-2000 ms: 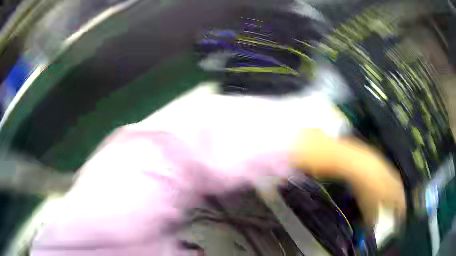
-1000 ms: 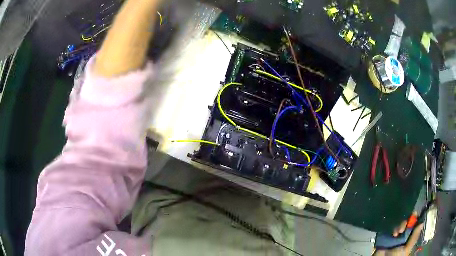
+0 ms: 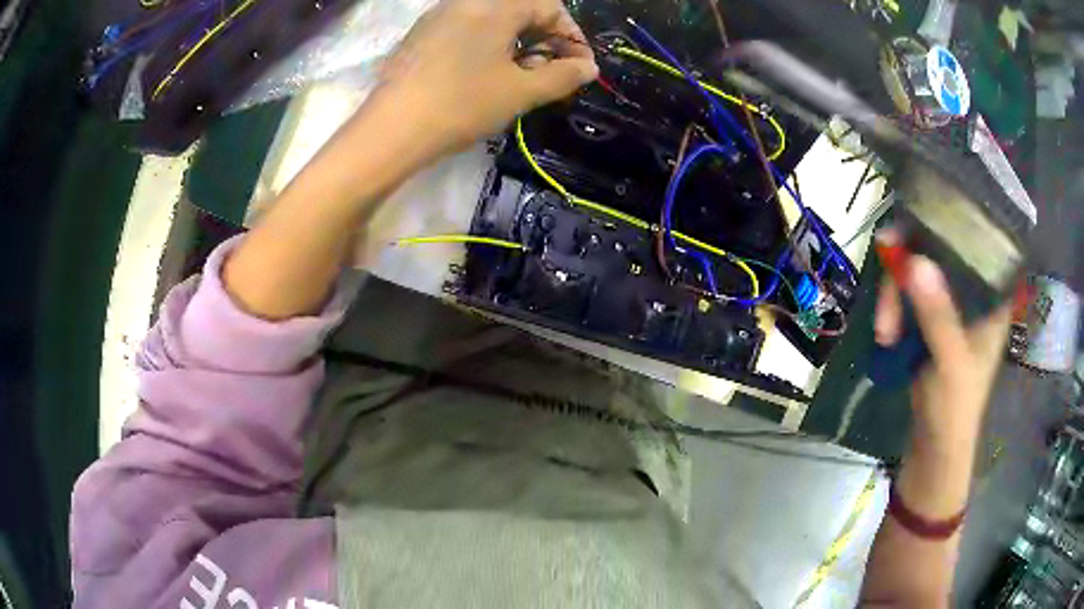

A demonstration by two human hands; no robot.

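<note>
A black plastic housing (image 3: 583, 276) lies on a white board in front of me, with yellow, blue and brown wires across it. My left hand (image 3: 505, 74) is over its far left part, thumb and fingertips pinched on a thin dark reddish wire (image 3: 609, 87); the wire's far end is hard to make out. My right hand (image 3: 939, 312) grips the soldering gun (image 3: 960, 224) at the right, a finger at its red trigger. The gun's long barrel points to the far left over the housing's far right part and is blurred. A small circuit board (image 3: 811, 305) sits at the housing's near right corner.
Another black housing with wires (image 3: 226, 60) lies at the far left beside crinkled clear plastic (image 3: 327, 54). A solder reel (image 3: 947, 81) stands at the far right. Short dark leads lie on the board's right part. A coiled black cord (image 3: 559, 407) crosses my lap.
My left hand has come from the far left to the housing and pinches a thin wire. My right hand has raised the soldering gun from the lower right towards the housing. The view has shifted.
</note>
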